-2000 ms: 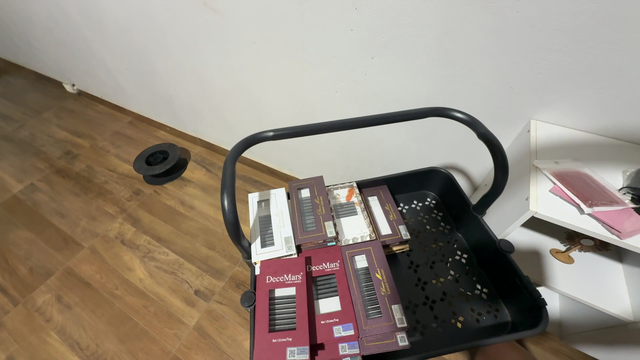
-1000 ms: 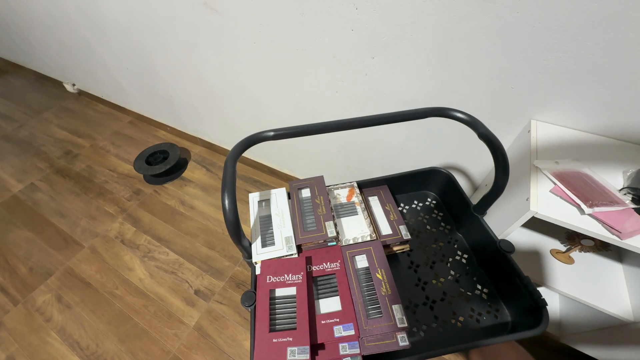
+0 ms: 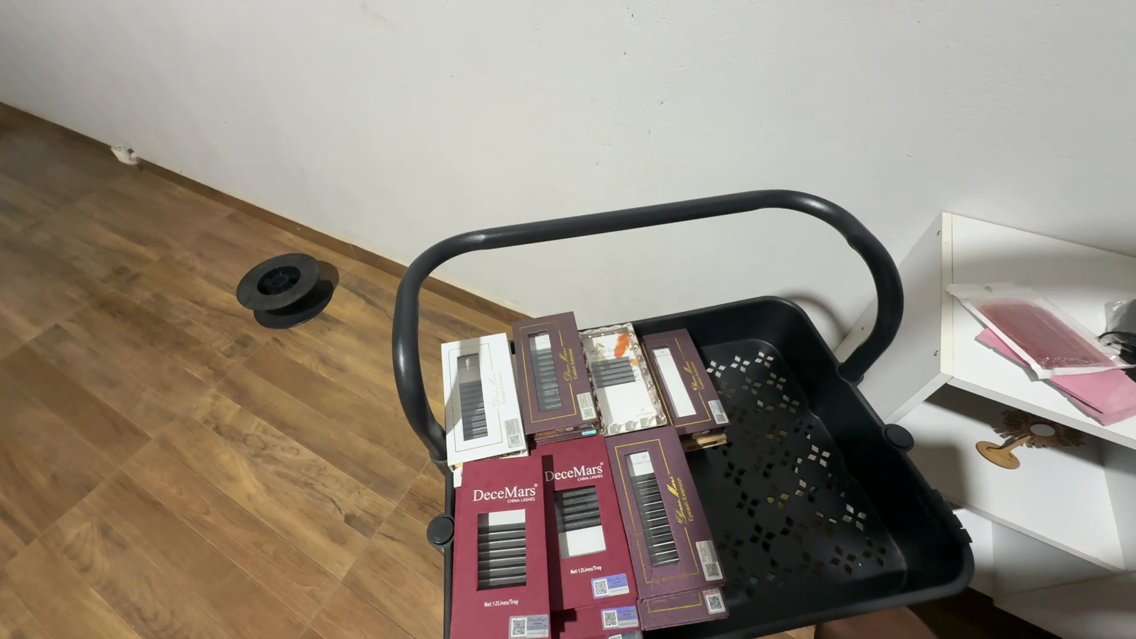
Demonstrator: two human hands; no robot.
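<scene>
Neither my left hand nor my right hand can be made out. A small brownish patch shows under the basket's front edge, too little to identify. The black plastic basket (image 3: 932, 532) has its handle (image 3: 621, 222) raised. Boxes of eyelash extensions fill its left side in two rows. At the back are a white box (image 3: 501, 390), a dark purple box (image 3: 577, 359), a patterned white box (image 3: 626, 404) and another purple one (image 3: 701, 395). In front lie two DeceMars red boxes (image 3: 501, 608) (image 3: 568, 497) and a purple box (image 3: 688, 506), with more boxes under some.
A white shelf unit (image 3: 945, 311) stands on the right against the white wall. On it lie a clear packet with pink contents (image 3: 1038, 328), a pink sheet or packet (image 3: 1100, 395) and, lower, a wooden ornament (image 3: 998, 454). A black spool (image 3: 280, 280) rests on the wood-look floor at left.
</scene>
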